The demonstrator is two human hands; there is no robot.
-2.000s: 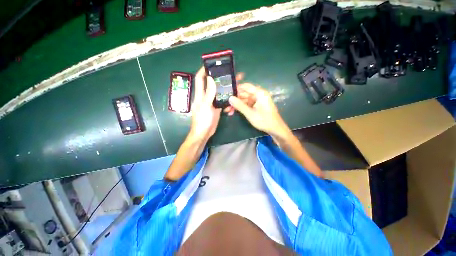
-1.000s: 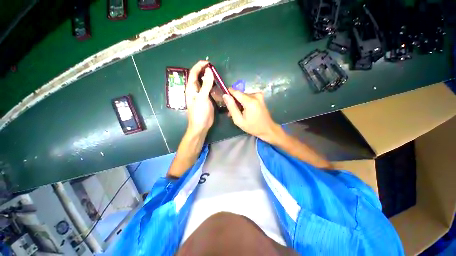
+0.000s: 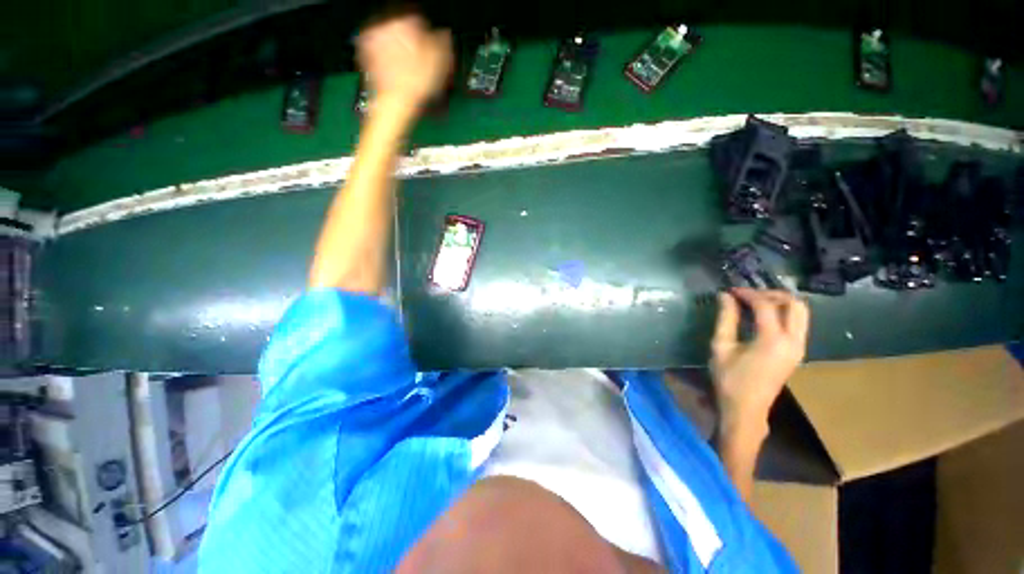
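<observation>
My left hand (image 3: pixel 404 62) is blurred and stretched out over the green belt; whether it holds a phone unit is unclear. My right hand (image 3: pixel 766 331) has its fingers at the near edge of a loose black housing (image 3: pixel 747 267), just left of the pile; its grip is unclear. An open red-edged phone unit (image 3: pixel 456 255) lies on the bench, green board and pale area facing up. A small blue pry pick (image 3: pixel 570 272) lies on the bench between that unit and my right hand.
A pile of black housings (image 3: pixel 837 230) covers the bench at right. Open green-and-red units (image 3: pixel 567 73) lie spaced along the belt. The worn whitish strip (image 3: pixel 584 144) divides bench and belt. An open cardboard box (image 3: pixel 910 409) stands at lower right.
My hands have parted: the left has moved up over the belt, the right out to the loose housings. The phone unit between them and the separate closed unit no longer show. The view has shifted.
</observation>
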